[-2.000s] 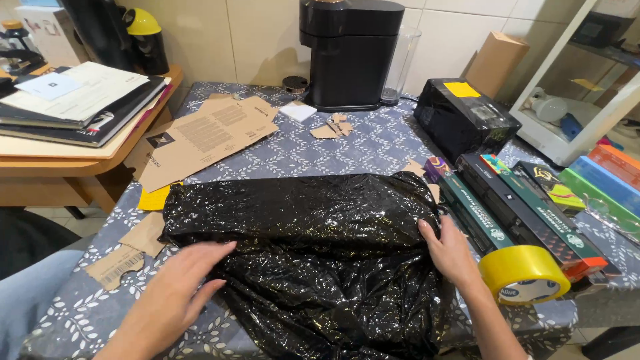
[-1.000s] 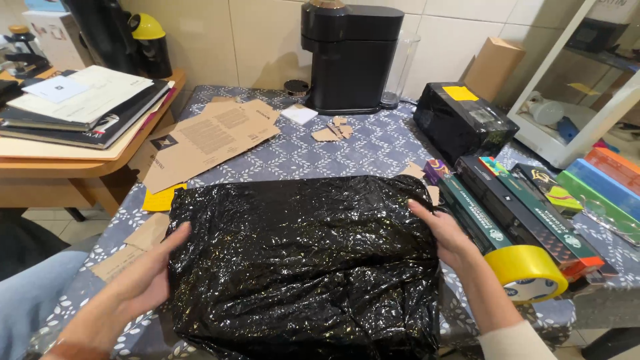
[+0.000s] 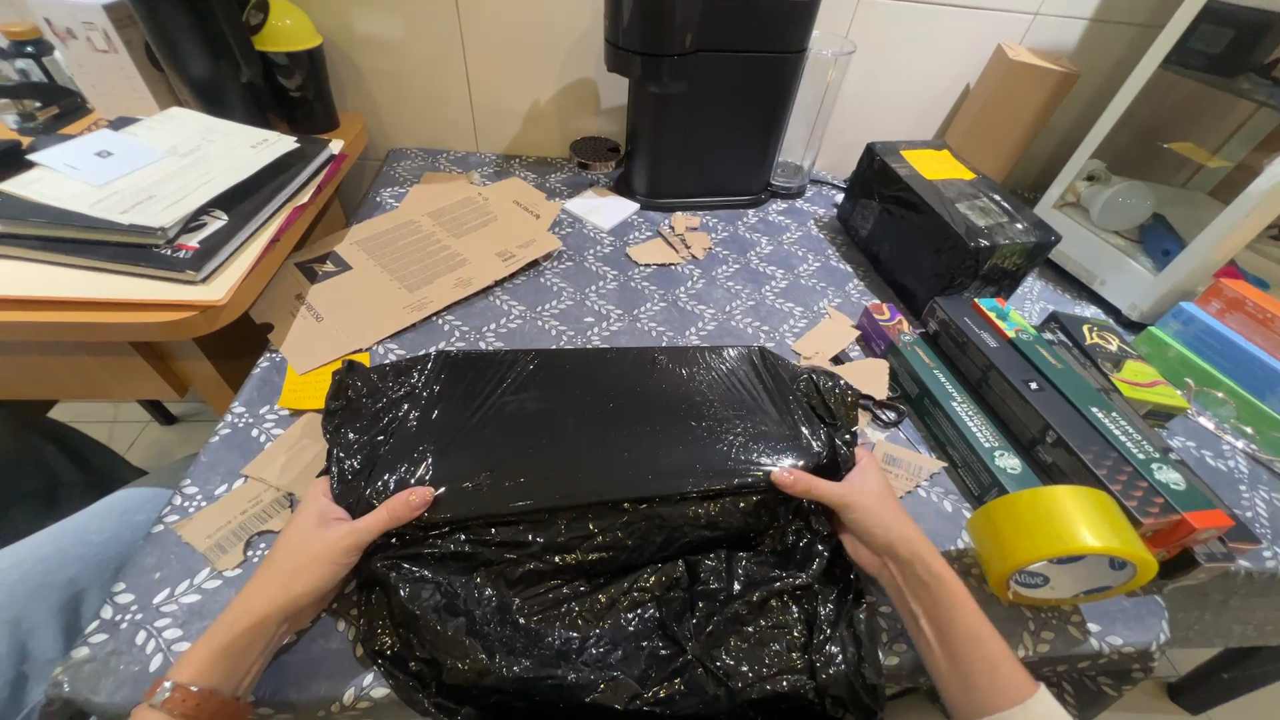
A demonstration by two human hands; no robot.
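Observation:
A wide package in shiny black plastic film (image 3: 600, 430) lies at the near side of the table, its upper part smooth and taut, its lower part loose and crumpled. My left hand (image 3: 335, 545) grips its left side, thumb on top of the film. On the right side my right hand (image 3: 850, 500) holds it the same way. What the film covers is hidden. Right of my right hand stands a roll of yellow packing tape (image 3: 1062, 545), beside several coffee capsule boxes (image 3: 960, 420).
Flattened brown cardboard (image 3: 420, 260) and torn pieces (image 3: 675, 243) lie behind the package. A black coffee machine (image 3: 710, 100) stands at the wall. A black-wrapped box (image 3: 940, 225) is at the back right. Folders and papers (image 3: 160, 190) lie on a wooden table at left.
Both hands have shifted their hold, with the thumbs now on top of the package. Its upper part now looks smoother and tighter than one second ago, with crumpled film below.

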